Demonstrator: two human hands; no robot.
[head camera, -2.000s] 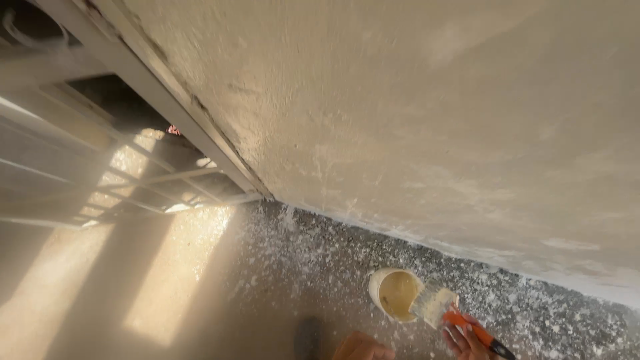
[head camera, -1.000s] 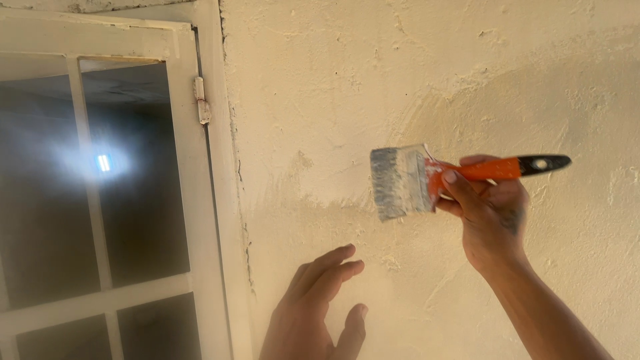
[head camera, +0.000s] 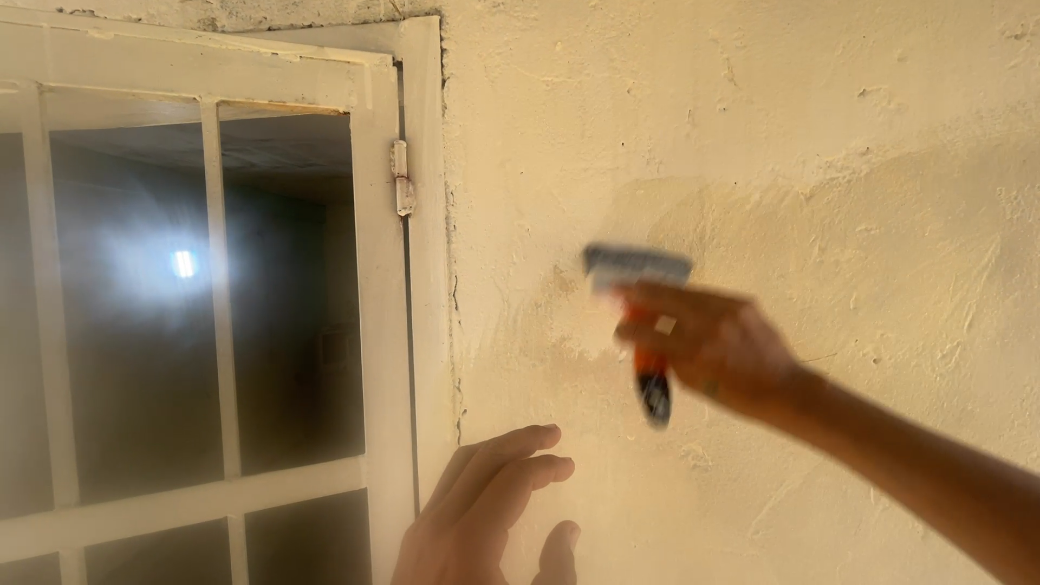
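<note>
My right hand (head camera: 715, 345) grips a wide flat paintbrush (head camera: 642, 264) by its orange and black handle, which points down while the grey-tipped bristles point up. Hand and brush are blurred, and whether the bristles touch the wall cannot be told. Behind them the plastered wall (head camera: 812, 244) is cream, with a darker, damp-looking area with an uneven upper edge at the right. My left hand (head camera: 487, 508), empty with fingers apart and slightly bent, is low in the middle, below and left of the brush, beside the door frame.
At the left stands a cream-painted door (head camera: 378, 325) with glazed panes, one of which shows a bright light. A hinge (head camera: 403, 179) joins it to the door frame (head camera: 426, 244). A crack (head camera: 457, 301) runs along the wall beside the frame.
The view has swung up from the floor, where the brush was at a paint container. Since one second ago, the brush has turned from bristles left to bristles up.
</note>
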